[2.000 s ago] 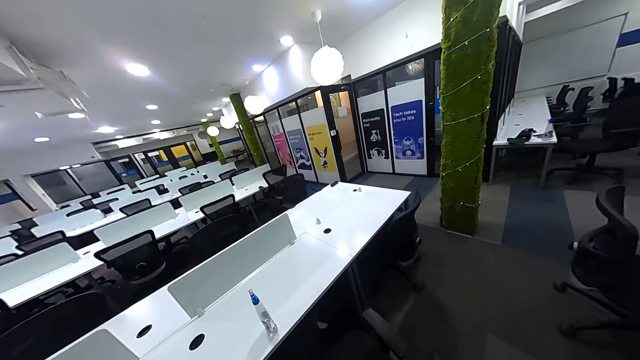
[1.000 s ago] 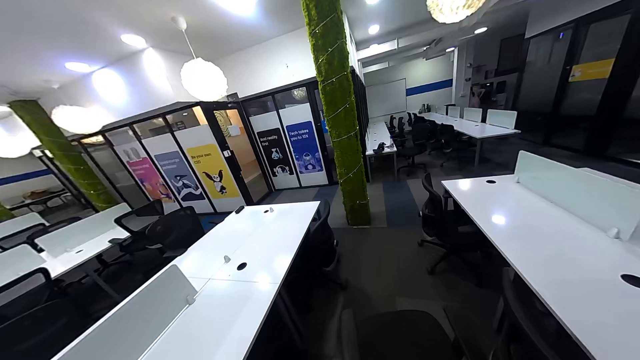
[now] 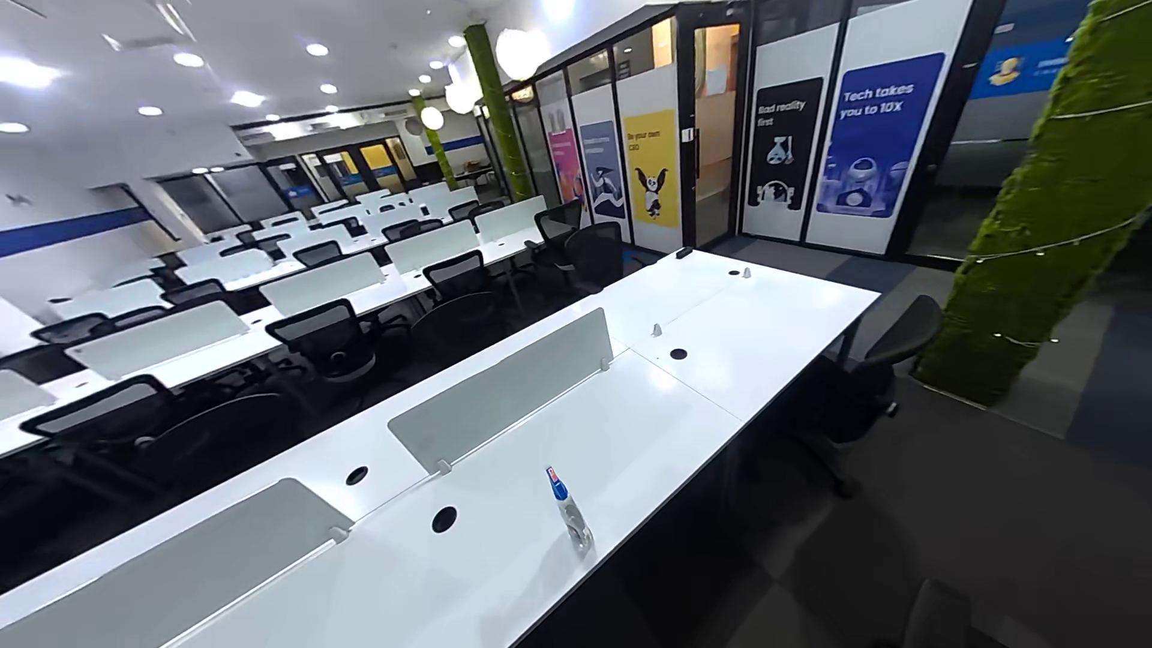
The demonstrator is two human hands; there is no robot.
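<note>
Neither my left hand nor my right hand shows in the head view. A clear spray bottle (image 3: 576, 522) with a blue and red top stands on the long white desk (image 3: 621, 432), close to its right edge. Behind the bottle, a frosted divider panel (image 3: 513, 387) is fixed along the middle of the desk, and a second divider panel (image 3: 216, 558) stands at the lower left. Round black cable holes (image 3: 445, 519) are set in the desktop.
Black mesh office chairs (image 3: 328, 342) line the desk rows at the left. Another black chair (image 3: 873, 369) stands at the desk's right side, near a moss-covered pillar (image 3: 1026, 216). Glass partitions with posters (image 3: 652, 166) run along the back. A small black object (image 3: 684, 253) lies on the desk's far corner.
The view has swung right and then back left. The spray bottle, out of sight one second ago, is in view again, standing on the desk as it did two seconds ago.
</note>
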